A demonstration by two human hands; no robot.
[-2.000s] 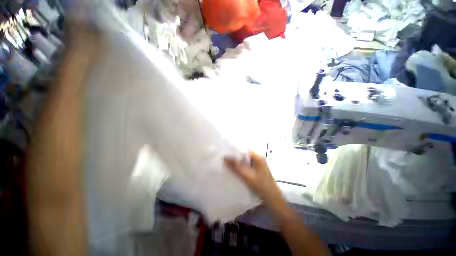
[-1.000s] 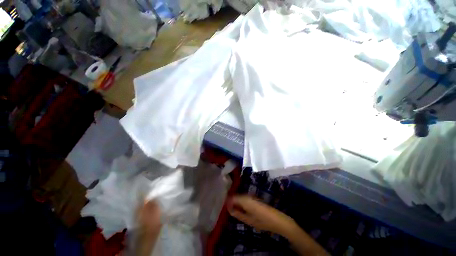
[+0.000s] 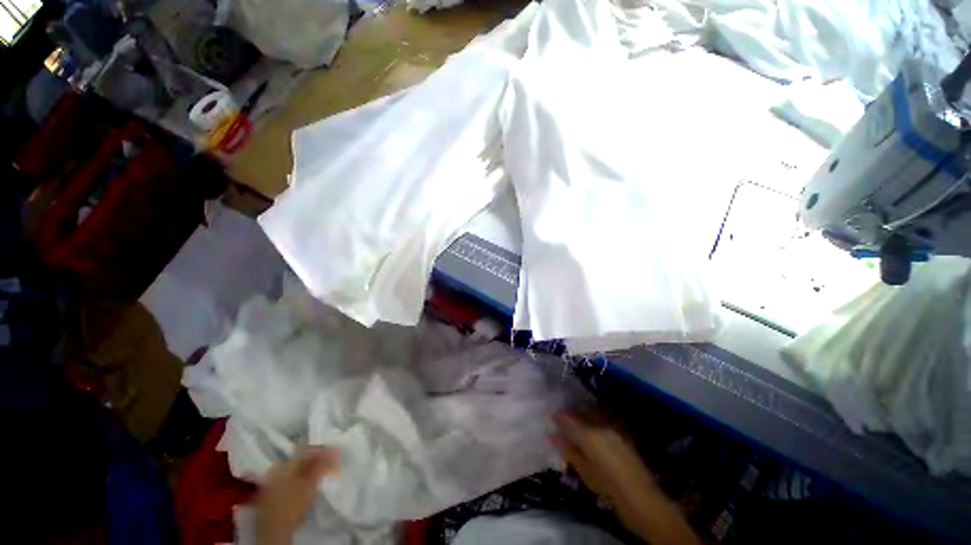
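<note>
White cut pieces (image 3: 373, 426) lie crumpled in a heap in front of me, below the table edge. My left hand (image 3: 293, 479) is blurred at the heap's lower left, on the cloth; its grip is unclear. My right hand (image 3: 591, 442) is at the right end of the same cloth, which is stretched out to it, with the fingers closed on its edge. White panels (image 3: 394, 213) drape over the table edge in two layered stacks, with frayed lower ends.
The sewing machine head (image 3: 889, 160) is at the right, with pleated-looking white pieces (image 3: 905, 362) below it. The table edge (image 3: 735, 383) has a measuring scale. A white roll (image 3: 212, 110) lies beside a red-yellow item (image 3: 230, 133) on the brown board (image 3: 319, 106). Red bins or cloth (image 3: 128, 224) are at the left.
The view has swung left from the machine. My right hand has moved from beside the heap onto a cloth edge, and the cloth has spread to the right. The panels remain draped over the table.
</note>
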